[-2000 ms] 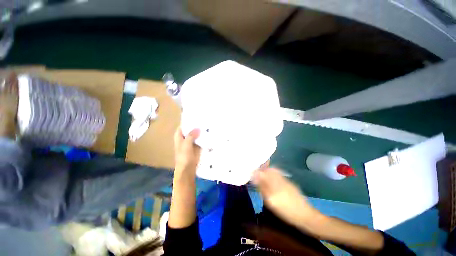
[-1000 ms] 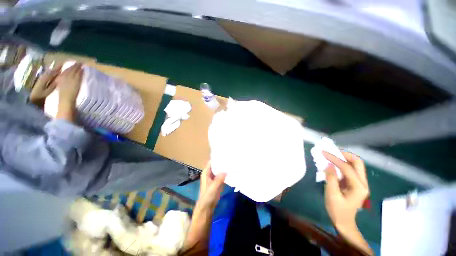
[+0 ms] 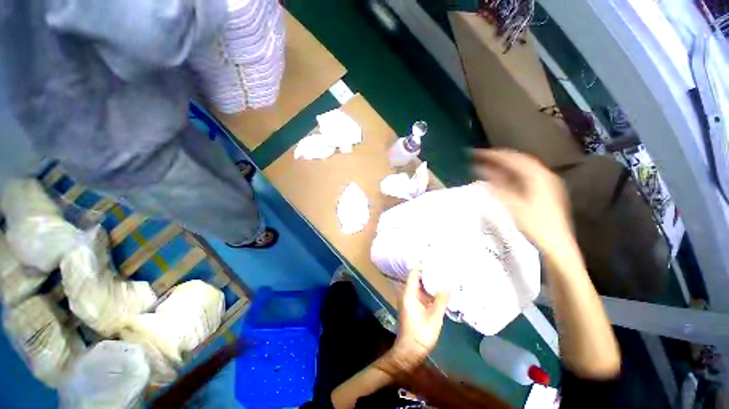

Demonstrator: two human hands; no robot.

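White housings (image 3: 456, 248) lie as a stack on the cardboard sheet in front of me, overexposed, with ribbed edges at the left and right. My left hand (image 3: 421, 318) holds the near edge, thumb and fingers against the white plastic. My right hand (image 3: 519, 192) is blurred, raised at the stack's far right side, with fingers apart and no cloth visible in it. Crumpled white cloths lie on the cardboard (image 3: 300, 188): a pile (image 3: 332, 134), a single piece (image 3: 352, 208) and one beside the stack (image 3: 406, 184). A small dispenser bottle (image 3: 407, 147) stands behind them.
A squeeze bottle with a red cap (image 3: 511, 359) lies right of the stack. A coworker in grey (image 3: 120, 104) stands left beside another housing stack (image 3: 244, 60). A blue crate (image 3: 276, 351) and pale bags (image 3: 104, 279) are below. A grey post (image 3: 655, 315) is at right.
The view has turned and shifted. The single housing held before is now at the stack. The cloth has left my right hand, and more cloth pieces show on the cardboard. My right hand has moved to the stack's far side.
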